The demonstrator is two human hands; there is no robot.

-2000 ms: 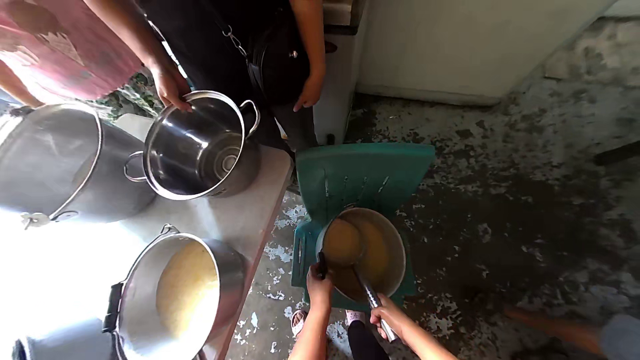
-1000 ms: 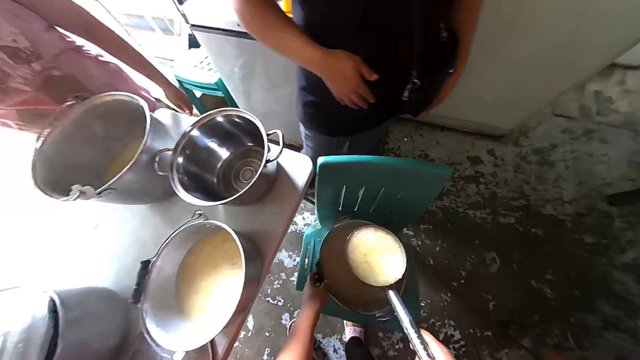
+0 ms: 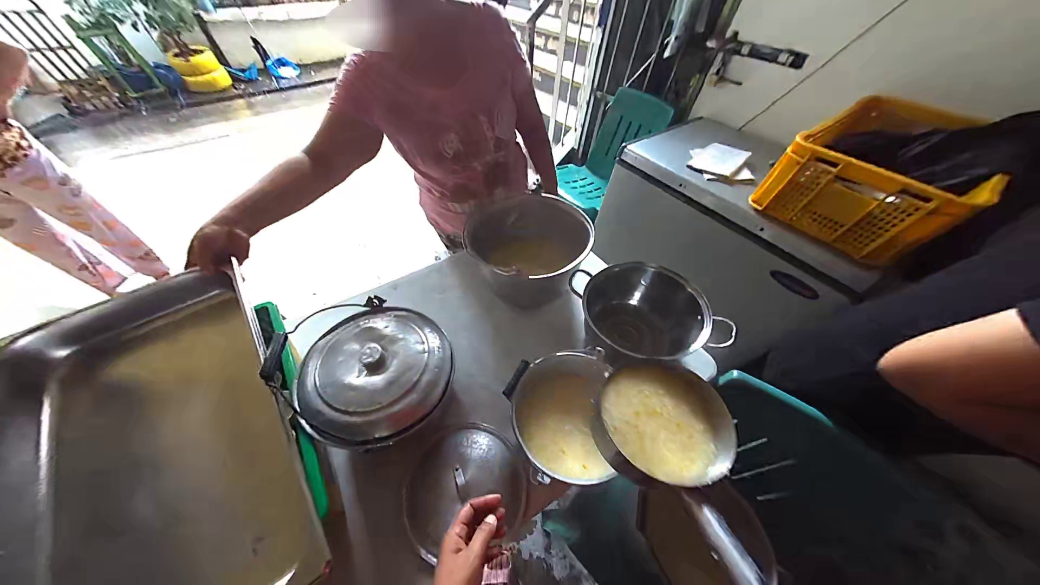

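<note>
My left hand (image 3: 471, 540) is at the bottom centre, fingers loosely bent and holding nothing, over a domed metal lid (image 3: 443, 491) on the table. A long-handled metal dipper (image 3: 666, 426), full of pale yellow soupy food, hangs level over the right rim of a pot of similar food (image 3: 561, 418). Its handle runs down to the lower right; my right hand is out of view. Below the dipper, a pot (image 3: 691, 536) stands partly hidden by the green plastic chair's seat area. An empty steel pot with two handles (image 3: 646, 313) stands just behind.
On the metal table (image 3: 479, 325) are a lidded pot (image 3: 374, 370) and a deep pot (image 3: 528, 244). A person in pink holds a large metal tray (image 3: 171, 455) at left. A green chair (image 3: 812, 463) and another person are at right. A yellow crate (image 3: 861, 195) sits on a chest freezer (image 3: 715, 219).
The view has swung left. My left hand has let go of the black handle on the chair's pot. The filled dipper has moved from over that pot towards the food pot on the table.
</note>
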